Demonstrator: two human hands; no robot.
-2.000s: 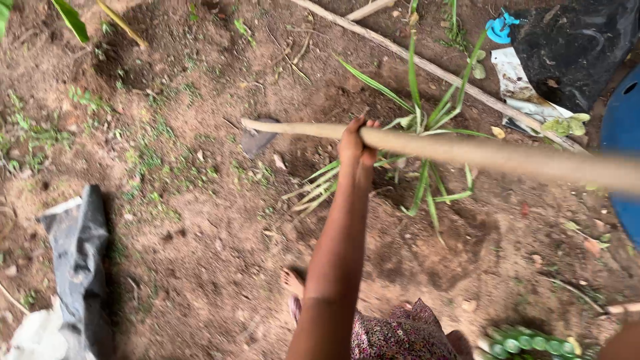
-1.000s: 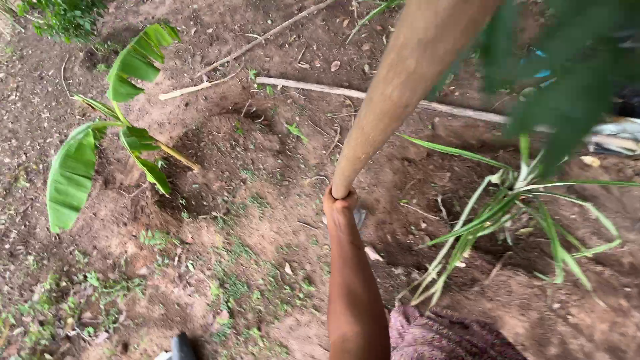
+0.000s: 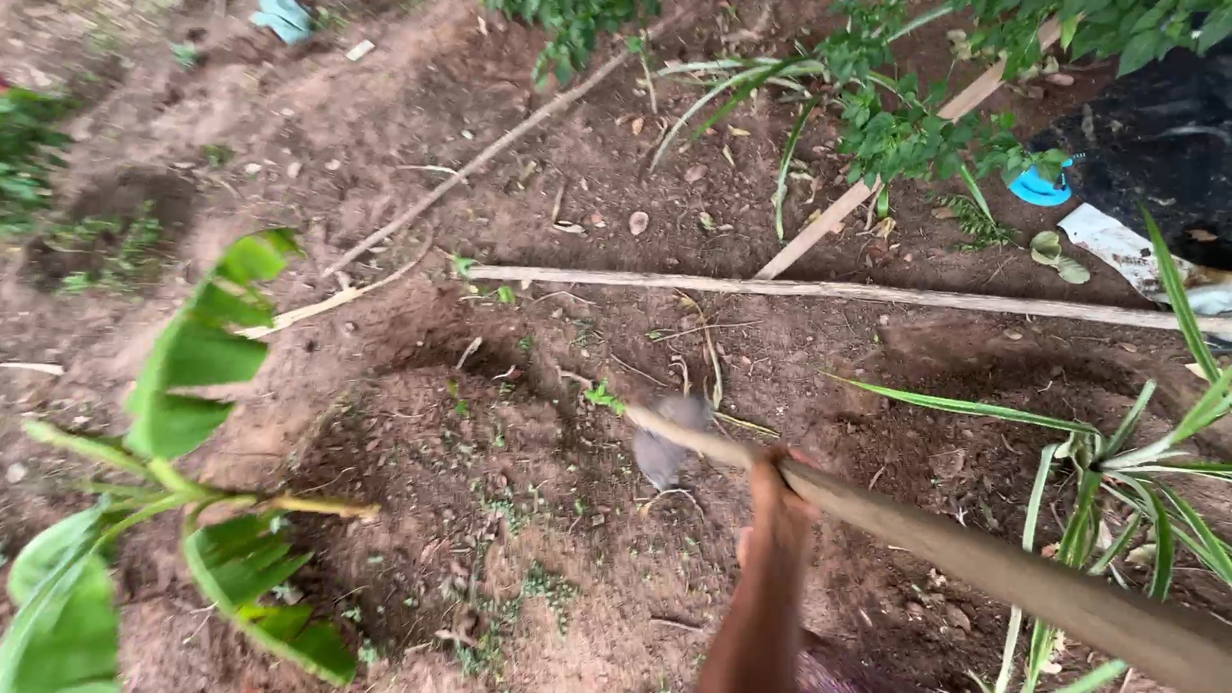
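My left hand point(image 3: 782, 486) is closed around a long wooden handle point(image 3: 972, 553), fairly close to its far end. That handle runs from the right edge, large and near the camera, to a blurred grey metal hoe blade point(image 3: 662, 452) at the soil just beyond my hand. The handle's narrow tip shows past the blade, beside a small green weed point(image 3: 604, 397). Whether the blade is in the soil or just above it, I cannot tell. My right hand is not in view; the near end of the handle is cut off at the right edge.
A young banana plant point(image 3: 197, 491) grows at left, a striped long-leaved plant point(image 3: 1092, 462) at right. A long pole point(image 3: 828, 289) lies across the ground beyond the blade, with a thinner stick point(image 3: 500, 144) farther off. Leafy branches point(image 3: 905, 135) and black plastic sheeting point(image 3: 1145, 144) are at upper right.
The view has shifted a lot. My left hand stays on the handle, which stood steeply in front of the camera one second ago and now slants low, with the blurred blade visible near the soil.
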